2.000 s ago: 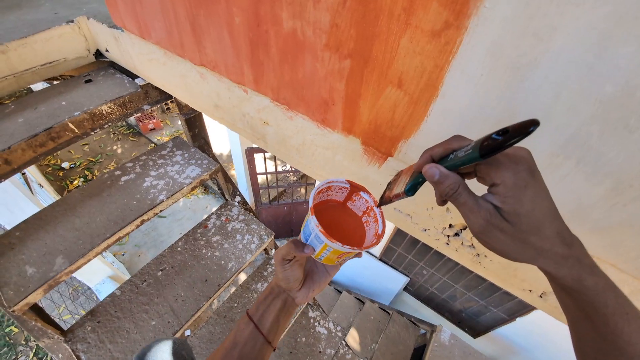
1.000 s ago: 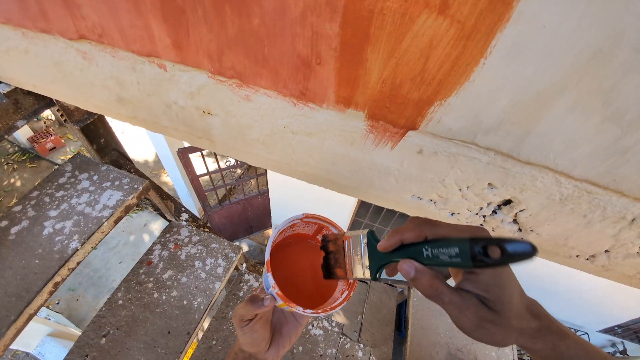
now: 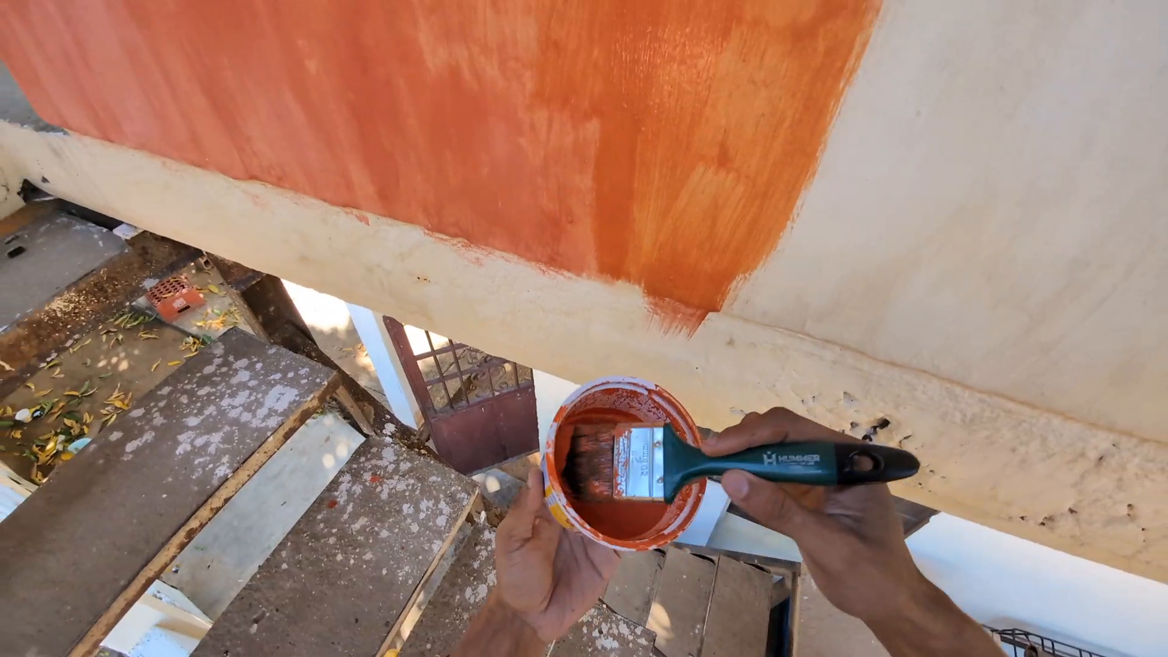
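Observation:
My left hand (image 3: 552, 570) holds a small plastic paint tub (image 3: 622, 388) from below and its left side. Orange-red paint (image 3: 630, 520) lies inside it. My right hand (image 3: 812, 511) grips the green and black handle of a flat Hummer paintbrush (image 3: 730, 464). The brush lies level across the tub's mouth, with its dark, paint-wet bristles inside the rim at the left; how deep they dip cannot be told. Above the tub is a wall (image 3: 985, 219) with a broad orange-red painted area (image 3: 438, 119) ending in a ragged lower edge.
Open stair treads (image 3: 164, 484) spotted with white run down the left, with gaps between them. A pale ledge (image 3: 365, 246) with a pitted part at the right borders the wall's foot. Far below are a dark red metal gate (image 3: 474, 401), a hollow brick (image 3: 173, 297) and fallen leaves.
Two seconds ago the brush was tilted at the tub's right rim, its handle pointing up and right. Now it lies level with its bristles inside the tub. The view has shifted.

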